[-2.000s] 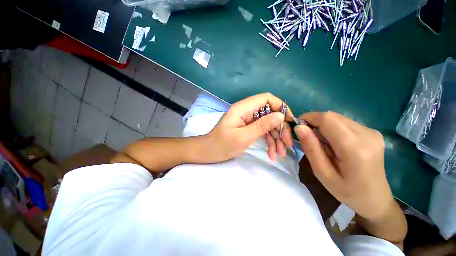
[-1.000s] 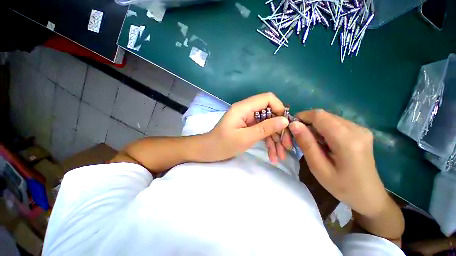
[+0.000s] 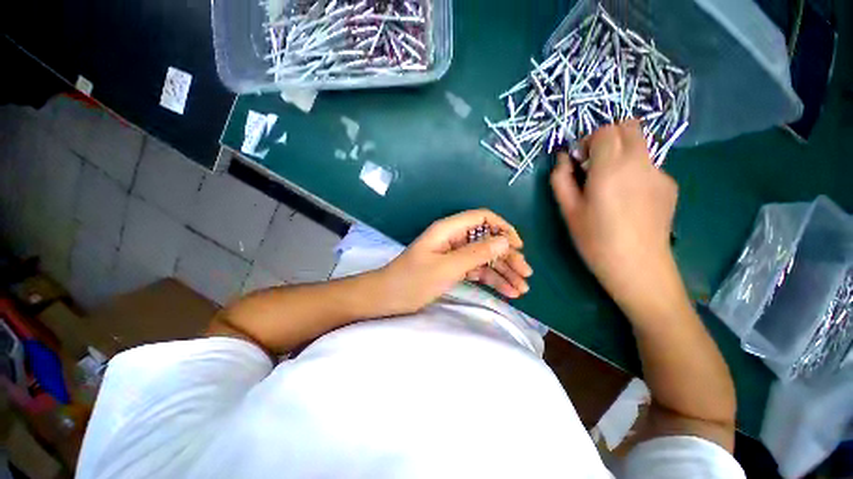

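Observation:
My left hand (image 3: 463, 260) is near the bench's front edge, curled around several shafted metal parts (image 3: 479, 232); only their shiny ends show between the fingers. My right hand (image 3: 615, 201) is at the near side of the loose pile of silver and purple parts (image 3: 585, 84). Its fingertips touch or overlap the pile. Something small and dark shows between thumb and fingers, too small to make out. The tipped clear plastic tub (image 3: 739, 79) lies on its side behind and to the right of the pile.
The left parts tub (image 3: 332, 82) stands upright at the top, filled with silver and reddish parts. Right parts tubs (image 3: 786, 281) hold silvery parts. Label scraps (image 3: 377, 178) lie on the green mat (image 3: 430, 154). A printed label (image 3: 175, 89) is on the black surface.
My right hand has moved from beside my left hand up and away to the pile. My left hand stays low, still holding parts. The view has shifted, showing more of both the left and tipped tubs.

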